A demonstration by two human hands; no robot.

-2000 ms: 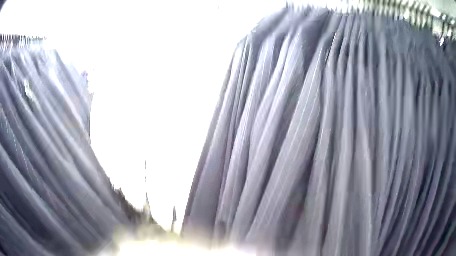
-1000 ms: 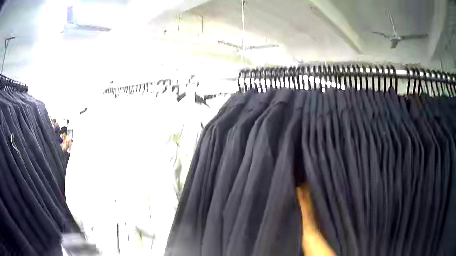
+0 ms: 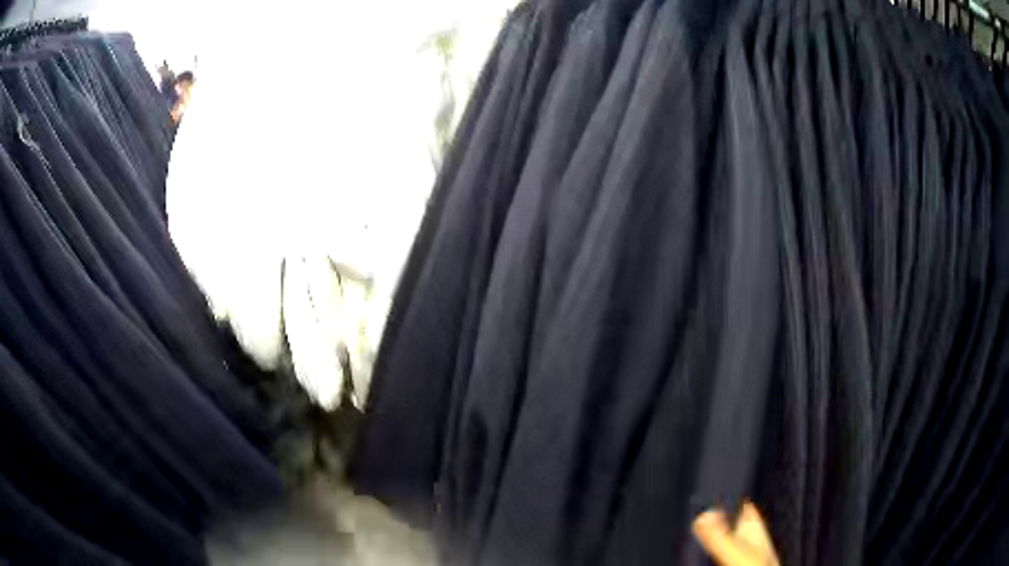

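Note:
A dense row of dark hanging jackets (image 3: 575,276) fills the middle and right. One narrow sleeve (image 3: 739,332) hangs a little in front of the others. My right hand (image 3: 739,537) shows only in part at the bottom edge, blurred, at the lower part of this sleeve. Its fingers point up; whether they pinch the cloth I cannot tell. Side and position suggest that it is the right hand. My left hand is out of the picture.
Another row of dark garments (image 3: 100,243) hangs at the left, with a pale loose thread (image 3: 27,133) on it. An overexposed white mass (image 3: 299,144) stands between the rows. Hanger hooks (image 3: 974,24) show at the top right. Part of a person (image 3: 180,95) shows far left.
The view has tilted down, so fans and most hooks have left it. My right hand has gone from between the garments at mid-height down to the bottom edge. The picture has darkened since two seconds ago.

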